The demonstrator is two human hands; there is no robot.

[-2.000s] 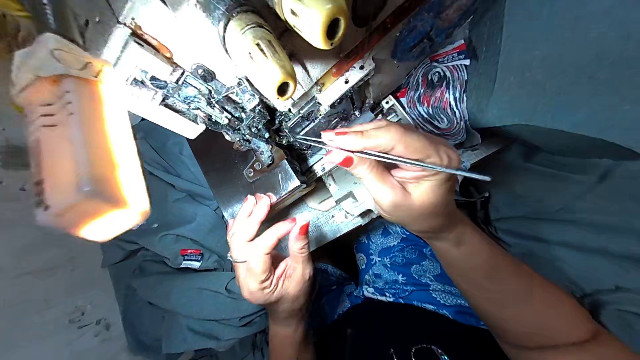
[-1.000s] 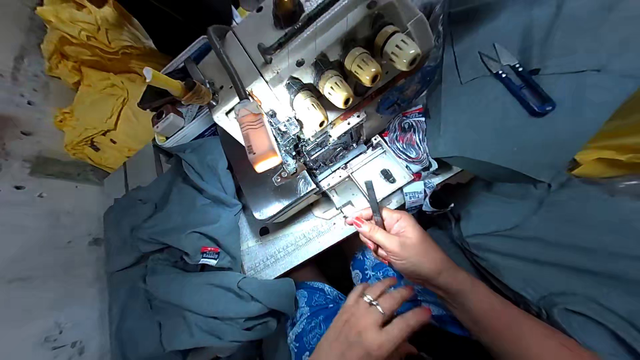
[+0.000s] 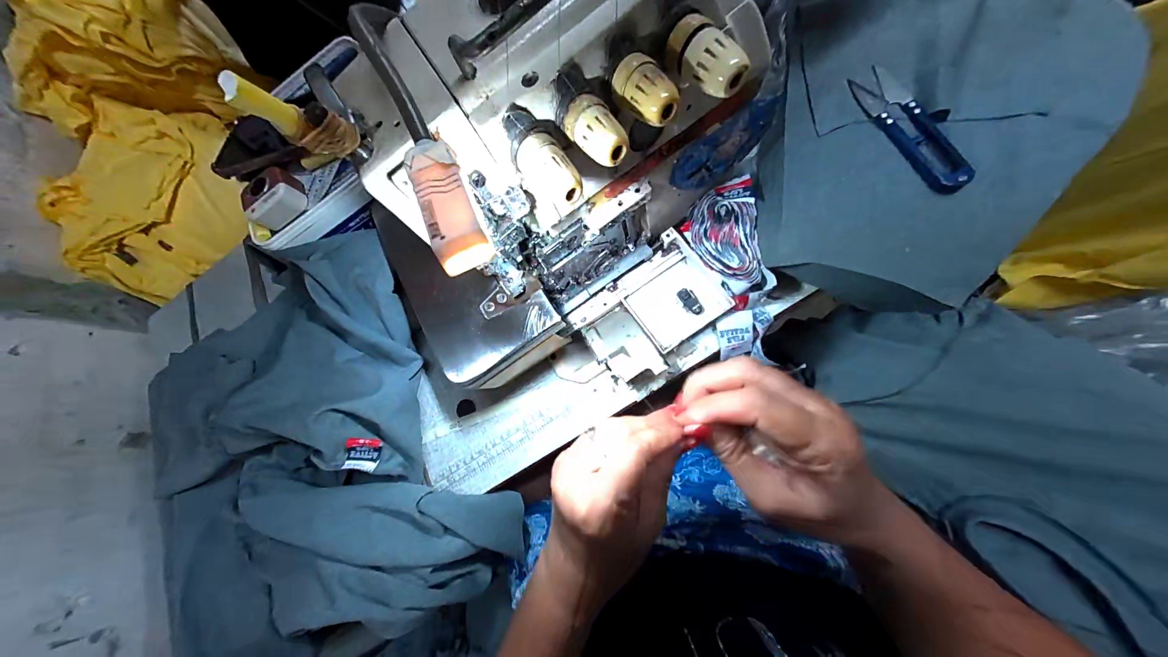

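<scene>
My left hand [image 3: 611,484] and my right hand [image 3: 785,438] meet at the fingertips, just below the front edge of an overlock sewing machine [image 3: 465,310]. Thumbs and forefingers are pinched together; whatever may lie between them is too small to make out. The machine's looper cover [image 3: 680,297] is swung open and shows the metal loopers [image 3: 593,251]. Cream tension knobs [image 3: 593,128] stand above them. A small lamp [image 3: 447,210] lights the needle area. No tweezers can be seen in either hand.
Grey-green fabric [image 3: 310,365] lies at left, more [image 3: 1022,392] at right. Blue-handled thread snips [image 3: 922,146] rest on grey fabric at the upper right. A bundle of woven labels [image 3: 725,237] lies beside the machine. A box of tools [image 3: 319,210] and yellow cloth [image 3: 146,182] are at upper left.
The long tweezers held in my right hand two seconds ago no longer show. My hands have come together at the fingertips, away from the loopers. The view has pulled back widely.
</scene>
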